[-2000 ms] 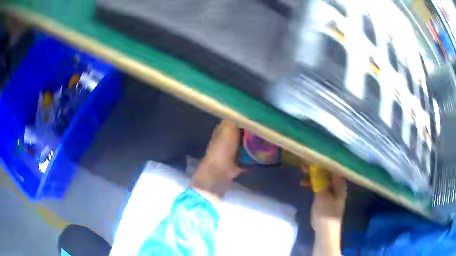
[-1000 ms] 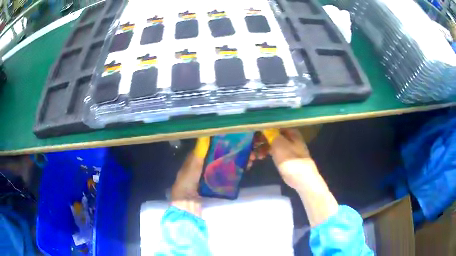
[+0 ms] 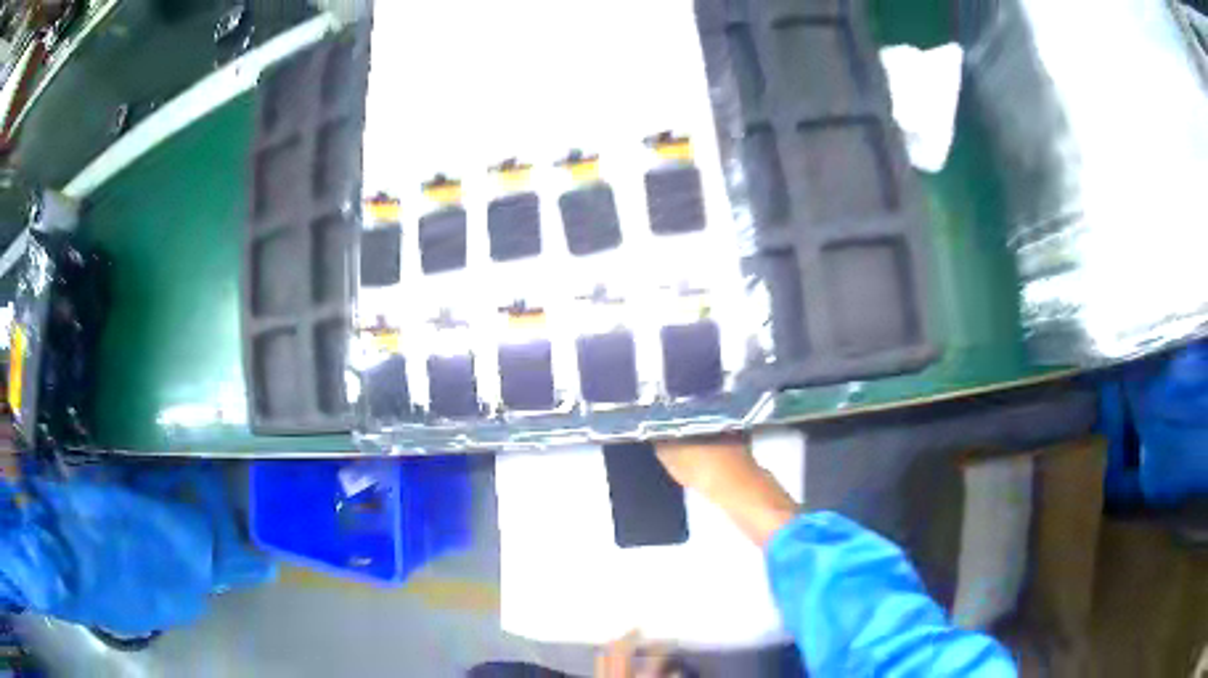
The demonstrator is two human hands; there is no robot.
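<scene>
A smartphone (image 3: 649, 497), now a dark slab, is over the white sheet (image 3: 563, 556) on my lap, its top end at the bench edge. My right hand (image 3: 722, 480) is closed on its upper right edge; the fingertips are hidden. My left hand (image 3: 639, 657) is small, blurred and cut off by the bottom edge, below the phone and apart from it; its fingers cannot be read. On the bench, the blister tray (image 3: 530, 80) holds two rows of black display modules (image 3: 514, 225) with gold-yellow tabs.
The black foam tray (image 3: 861, 364) shows on both sides of the blister tray. Stacked blister trays (image 3: 1113, 199) and a white scrap (image 3: 923, 106) are at right. Below are a blue bin (image 3: 331, 536) and a carton (image 3: 1060, 543). Blue sleeves of other people show at both sides.
The phone's bright screen has turned dark. My left hand has let go of the phone and moved down to the bottom edge. My right hand stays at the phone. The view has shifted.
</scene>
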